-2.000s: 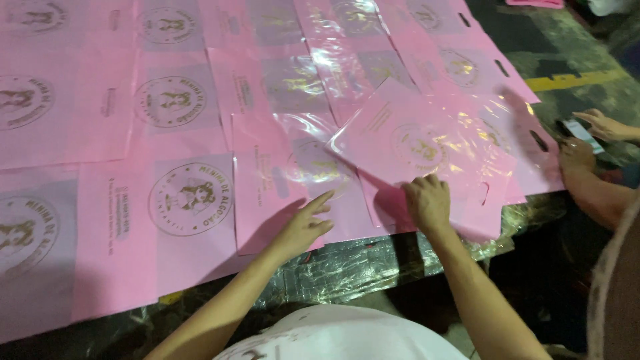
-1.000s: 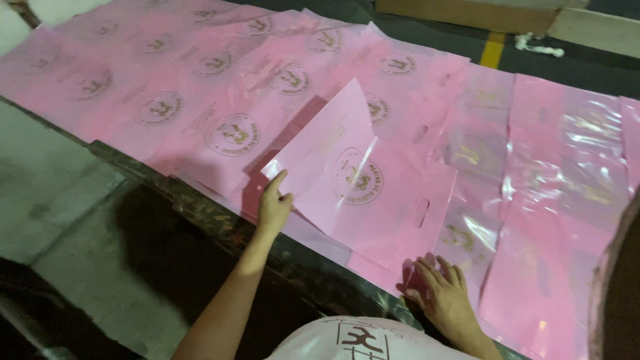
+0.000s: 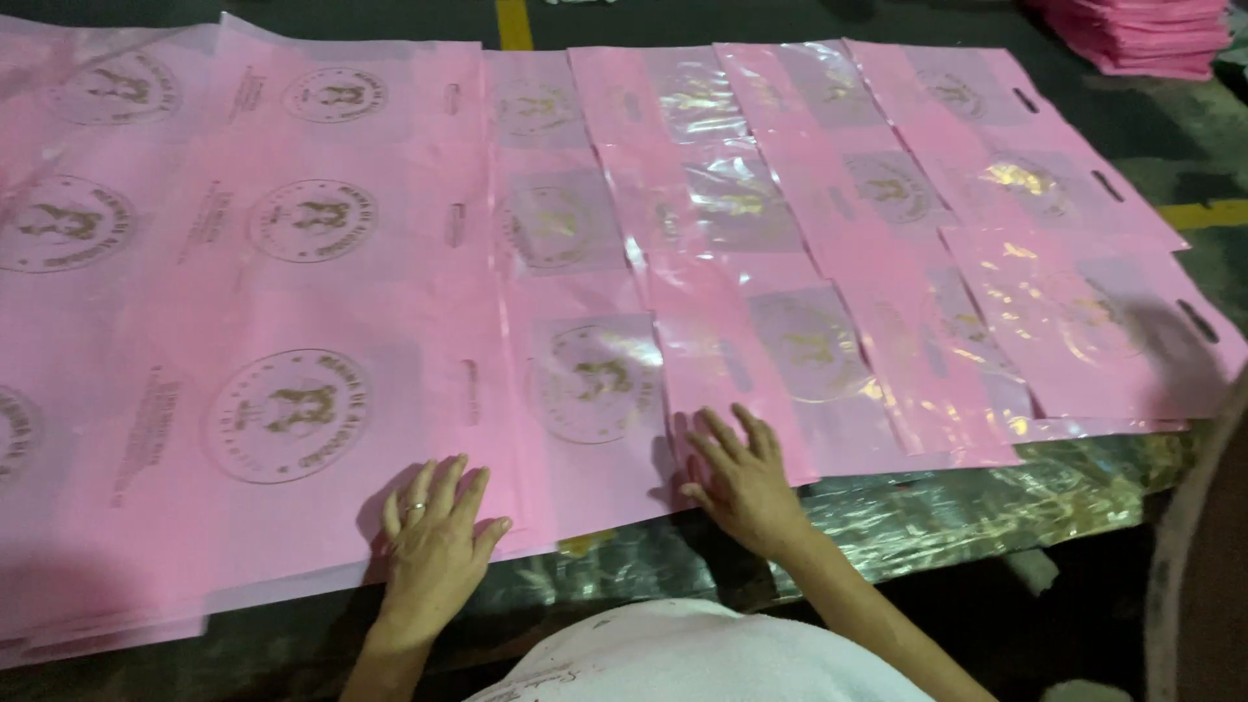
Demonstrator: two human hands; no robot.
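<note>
Pink plastic bags with round printed emblems and cut-out handles overlap in rows across the table. My left hand (image 3: 439,536), a ring on one finger, rests with fingers apart on the near edge of a printed bag (image 3: 390,429). To its right, my right hand (image 3: 746,483) lies spread on the near edge of another pink bag (image 3: 702,361), fingertips touching the plastic. Neither hand grips anything. A bag with a dark handle slot (image 3: 1102,322) lies at the right end of the near row.
At the far right corner a stack of folded pink bags (image 3: 1136,34) stands on the dark table. Crumpled clear plastic film (image 3: 955,507) covers the table's near edge. A yellow stripe (image 3: 1209,214) crosses the surface at the right. A dark blurred shape fills the lower right edge.
The bag my left hand held lifted at one corner a second ago is out of that hand, which now rests flat on the bags. The view has swung considerably.
</note>
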